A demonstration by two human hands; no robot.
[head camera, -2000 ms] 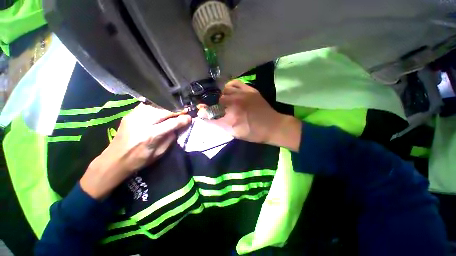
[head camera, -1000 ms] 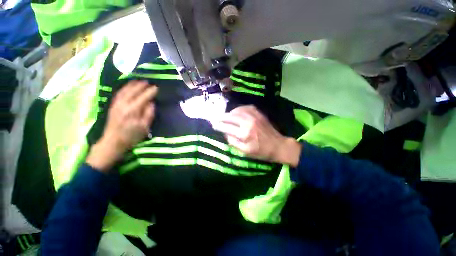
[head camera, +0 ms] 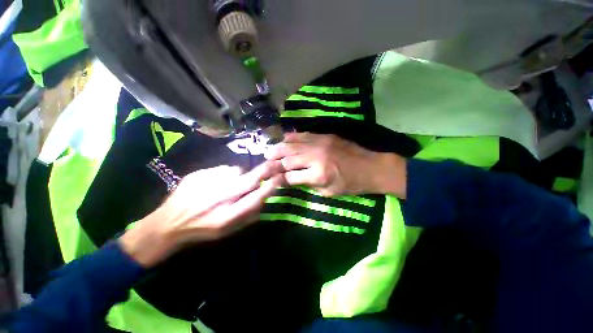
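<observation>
The black garment (head camera: 312,250) with neon-green stripes lies under the sewing machine (head camera: 364,39). My left hand (head camera: 211,198) lies on it, fingers stretched right toward the needle area, its fingertips meeting those of my right hand. My right hand (head camera: 325,162) has its fingertips pinched on the black cloth just right of the presser foot (head camera: 261,123). What lies between the left fingertips is hidden. A bright white patch (head camera: 250,144) shows under the foot. The neon logo (head camera: 167,137) and small white lettering show left of the needle.
A pale green fabric piece (head camera: 448,104) lies at the right under the machine arm. Neon-green panels hang at the left (head camera: 68,201) and lower centre (head camera: 364,286). A small black tool-like item (head camera: 554,107) sits at the far right. A brown strip (head camera: 62,97) is at upper left.
My left hand has moved right from flat on the cloth to meet my right hand near the needle. The logo and lettering have come into sight. The view is closer to the machine.
</observation>
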